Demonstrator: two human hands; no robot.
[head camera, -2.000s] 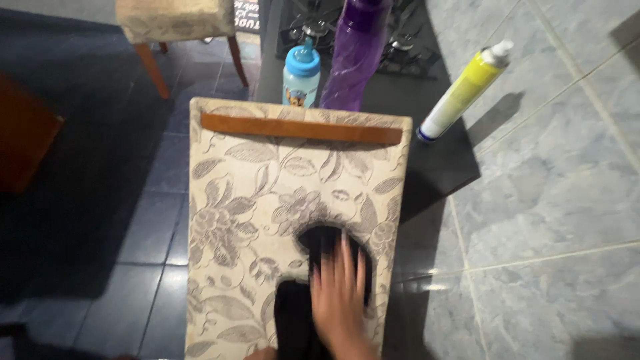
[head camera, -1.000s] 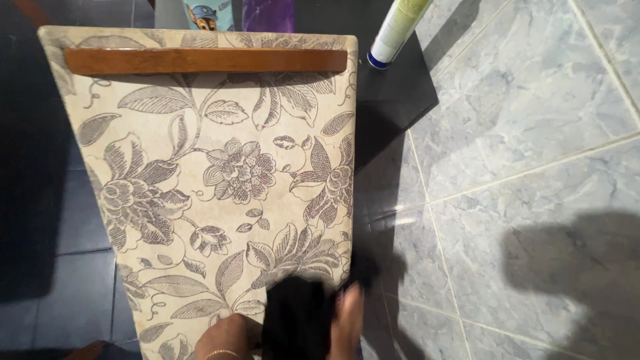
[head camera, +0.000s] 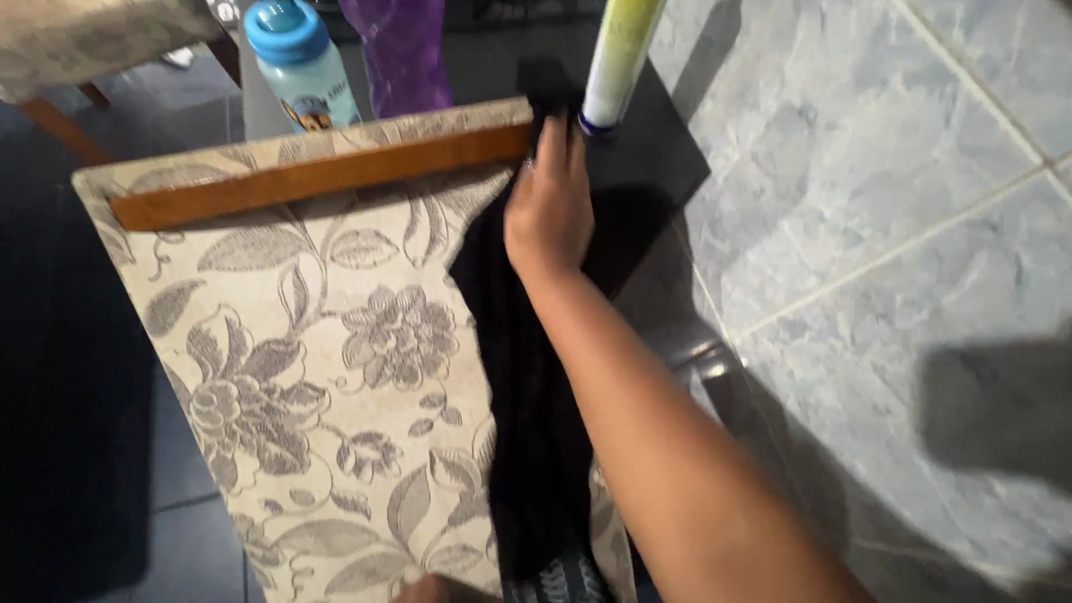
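Note:
A black cloth garment (head camera: 532, 377) lies lengthwise along the right side of a floral fabric-covered panel (head camera: 394, 335), which has a wooden strip (head camera: 327, 180) across its far end. My right hand (head camera: 551, 201) is at the panel's far right corner, fingers closed on the upper end of the black cloth; blur hides the fingertips. Pale patterning shows on the cloth near the bottom of the view. Only a small part of my left hand (head camera: 444, 590) shows at the bottom edge, over the panel and left of the cloth. What its fingers do is hidden.
Beyond the panel, a blue-capped bottle (head camera: 293, 67) and a purple bottle (head camera: 406, 59) stand on a dark surface (head camera: 662, 151). A yellow and white canister (head camera: 615, 75) stands close to my right hand. A fabric-seated chair (head camera: 100, 42) is at upper left, a tiled wall (head camera: 837, 209) at right.
My right hand has moved from the panel's near part to its far right corner. The black cloth, bunched near the bottom a second ago, now stretches along the right side.

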